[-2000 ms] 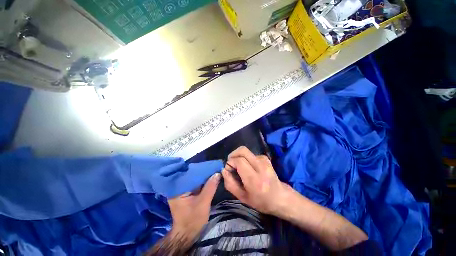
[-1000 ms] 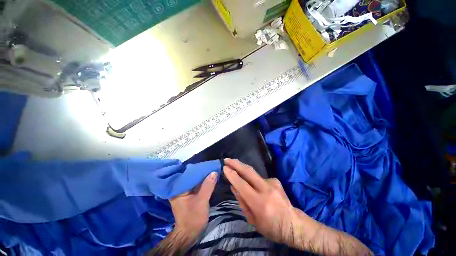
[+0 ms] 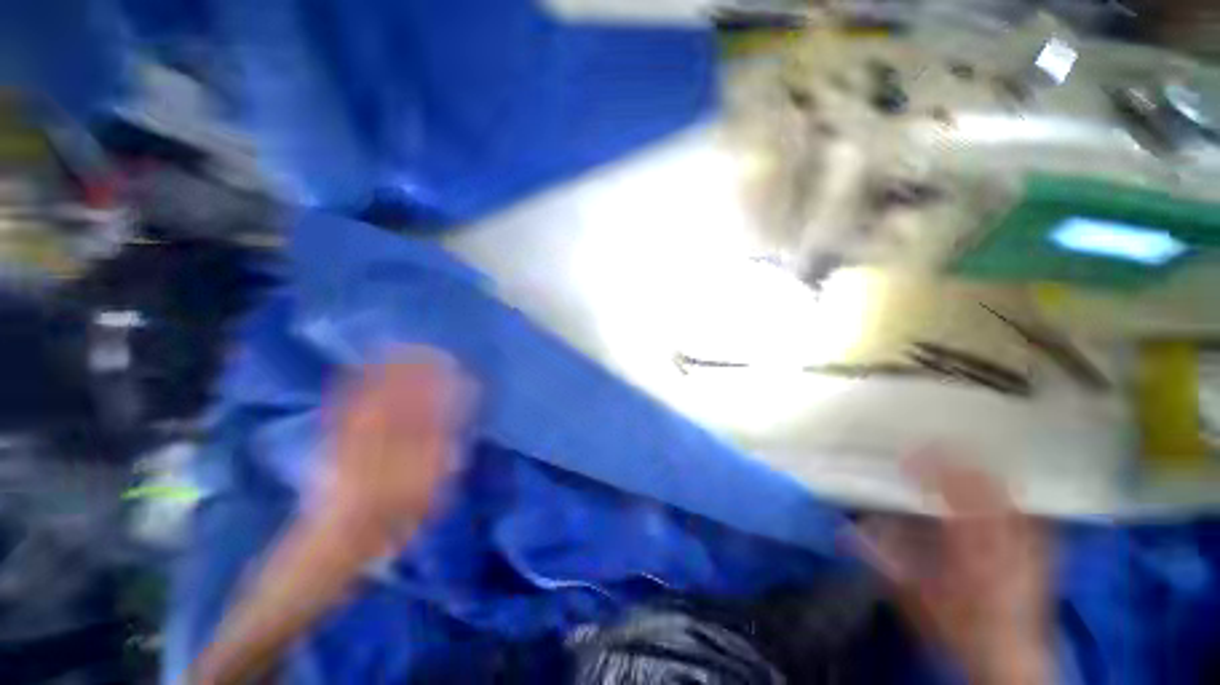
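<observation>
The frame is strongly blurred. A paler matte blue band (image 3: 575, 388) runs diagonally from upper left to lower right along the table's front edge. Darker shiny blue cloth (image 3: 535, 515) lies below it on the lap. My left hand (image 3: 401, 422) is over the blue cloth at the left; blur hides whether its fingers hold any. My right hand (image 3: 977, 535) is at the lower right, beside the band's right end; whether it grips the band cannot be told.
The cream sewing machine (image 3: 836, 161) with a green panel (image 3: 1017, 241) stands at upper right. Dark snips (image 3: 970, 368) lie on the white table (image 3: 830, 448). A yellow box edge (image 3: 1171, 402) is at the right. More blue cloth (image 3: 575, 101) covers the upper left.
The view has swung left. My hands, earlier together at the band's end, are now far apart, my left over cloth further left. The band now slants across the middle.
</observation>
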